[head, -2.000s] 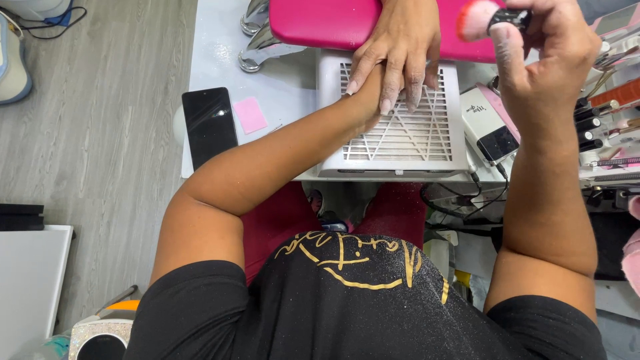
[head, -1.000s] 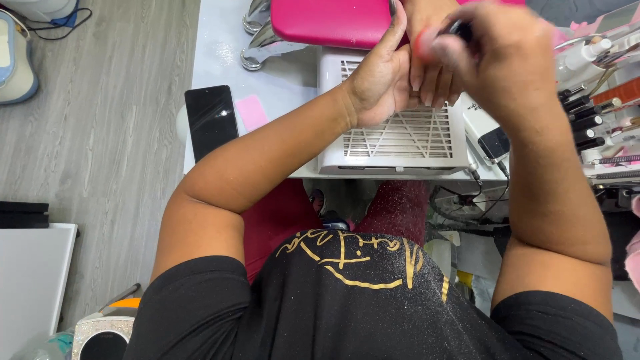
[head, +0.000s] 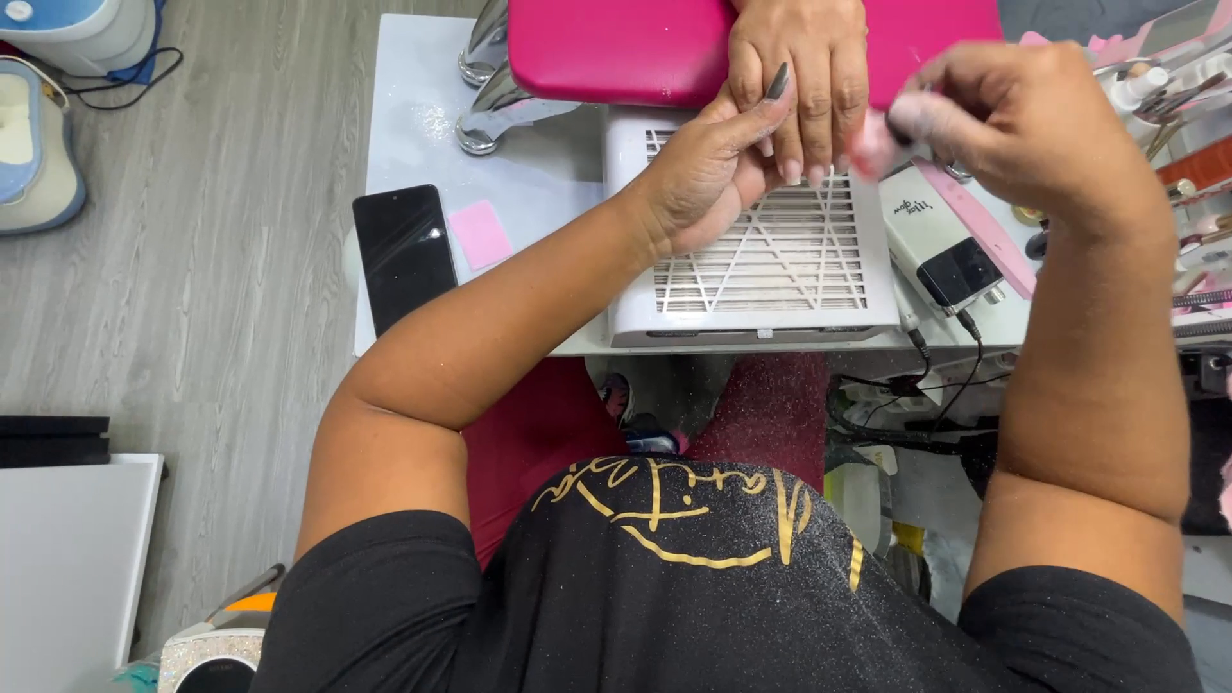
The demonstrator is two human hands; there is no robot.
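My left hand (head: 717, 173) holds the fingers of another person's hand (head: 804, 87) from beneath, its thumb with a long dark nail lying over them. That person's hand comes from the top, palm down, above the slatted grille of a white nail dust collector (head: 756, 332). In my right hand (head: 1030, 135) is a soft dust brush (head: 874, 144) with pink and red bristles and a dark handle, blurred, beside the other person's fingertips. The magenta padded armrest (head: 616, 53) lies behind the hands; the other person's wrist is over it.
On the white table (head: 404, 125) are a black phone (head: 404, 250), a pink square pad (head: 481, 234) and the armrest's chrome legs (head: 478, 132). A white nail drill control box (head: 938, 241) with cables sits right of the collector. Bottles and tools (head: 1145, 91) crowd the right side.
My left hand was over the grille with fingers down and now holds the other person's fingers. My right hand with the brush has moved down from the top, then right since one second ago.
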